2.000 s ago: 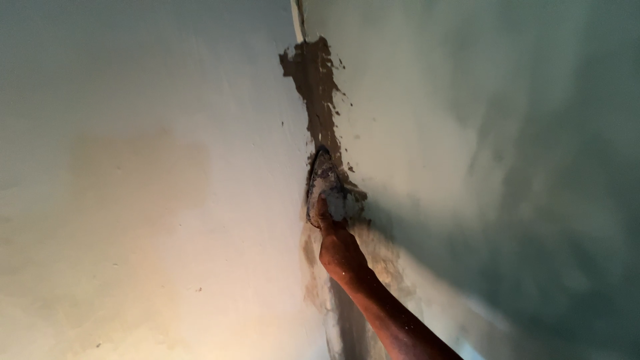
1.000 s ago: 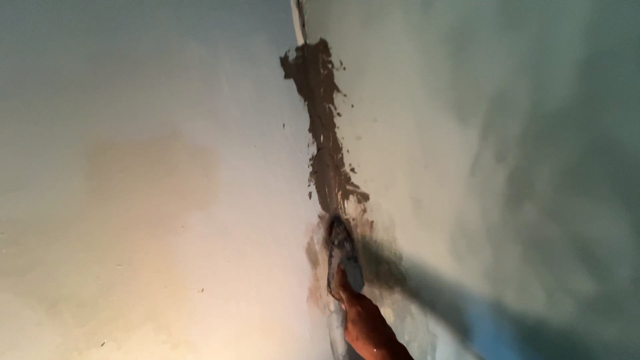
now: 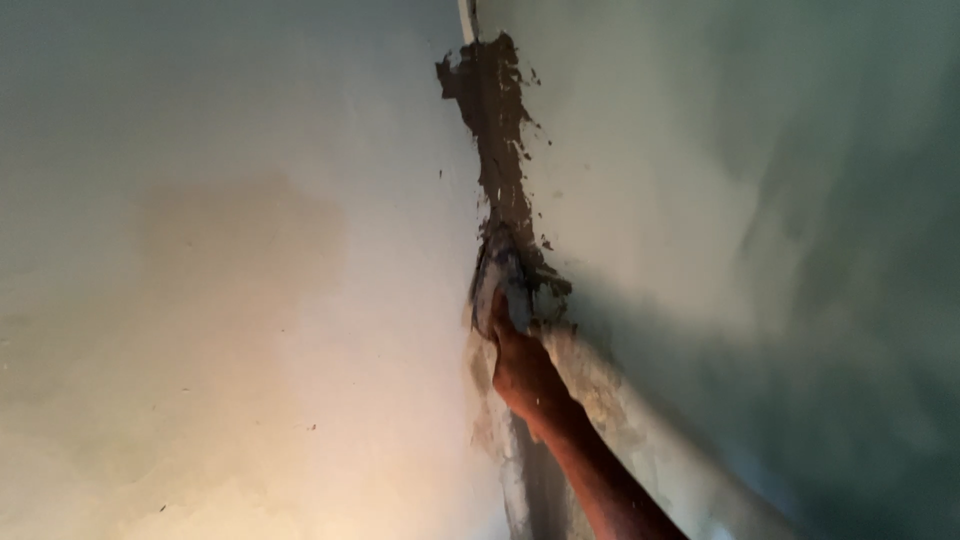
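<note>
My right hand (image 3: 529,375) reaches up from the lower right and is closed on a trowel-like tool (image 3: 501,289) smeared with grey mortar. The index finger or thumb lies along the tool; which one I cannot tell. The tool's tip rests at the lower part of a dark strip of wet mortar (image 3: 499,127), which runs up the corner between two walls and has ragged edges. Smaller dark smears sit just right of the tool. My left hand is not in view.
A pale smooth wall (image 3: 225,337) fills the left side, with a faint tan patch on it. The right wall (image 3: 645,187) carries the shadow of the arm. A thin pale strip (image 3: 467,21) shows above the mortar. Below the hand runs a grey, patchy band (image 3: 546,480).
My right hand with the tool moved down along the corner, then back up onto the lower part of the dark mortar. It has kept hold of the tool.
</note>
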